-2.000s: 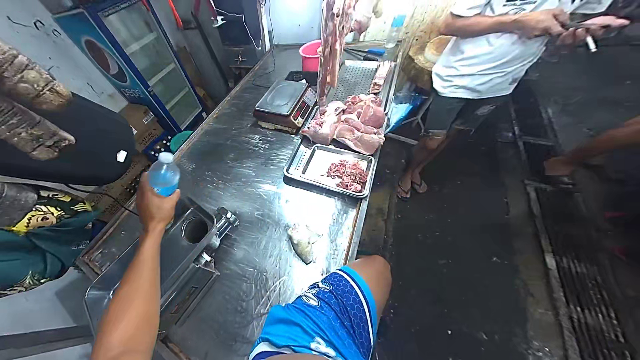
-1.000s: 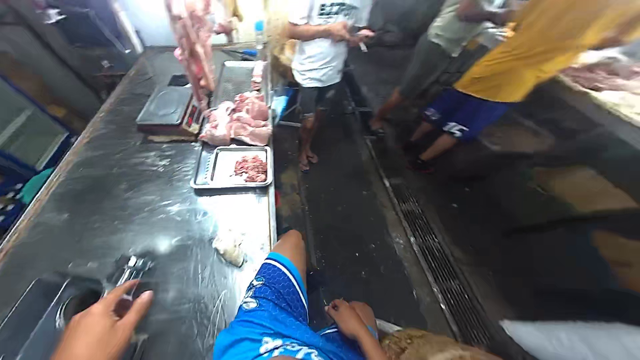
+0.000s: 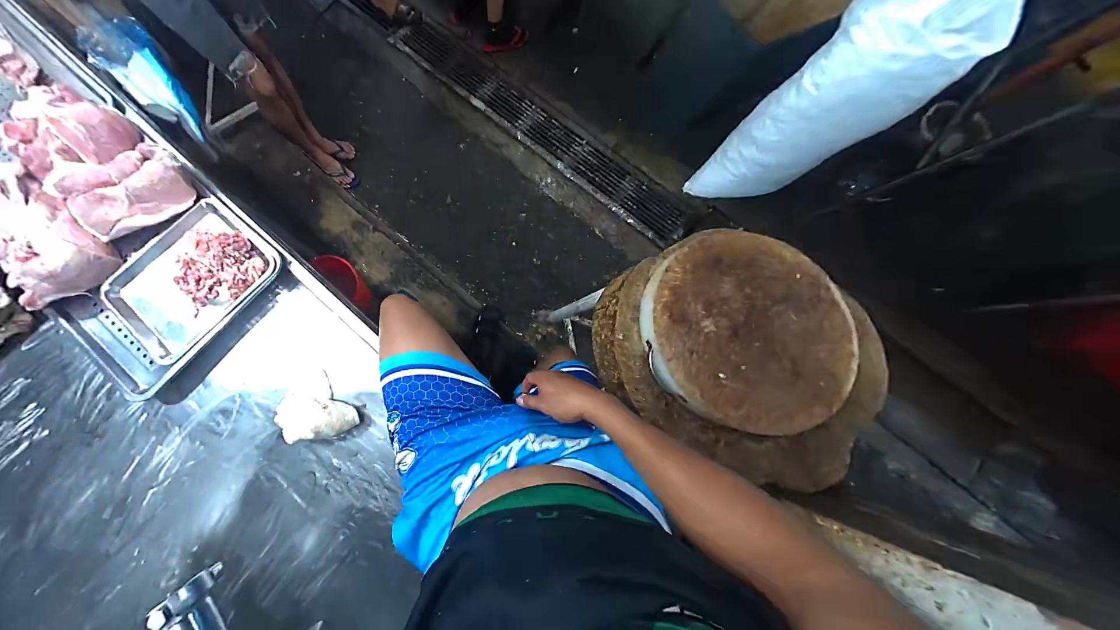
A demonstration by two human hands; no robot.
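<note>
My right hand (image 3: 557,395) rests on the blue shorts (image 3: 477,437) at my lap, its fingers curled at the cloth near the thigh; whether it pinches the cloth cannot be told. My left hand is out of view. On the metal table at the left lie a small tray (image 3: 166,360) of chopped meat (image 3: 219,267), large raw meat pieces (image 3: 87,166) and a whitish lump (image 3: 317,416). Part of a metal clamp or fitting (image 3: 188,604) shows at the bottom left. Right of my right hand stands a round wooden chopping block (image 3: 752,332).
A floor drain grate (image 3: 560,131) runs diagonally across the dark floor. A white sack (image 3: 857,96) stands at the upper right. A person's legs (image 3: 293,114) in flip-flops are beyond the table. A red bucket (image 3: 343,280) is beside the table's edge.
The view has swung far to the right and down. Two seconds ago my left hand held a blue bottle; one second ago it was empty above the table, and now it is out of view.
</note>
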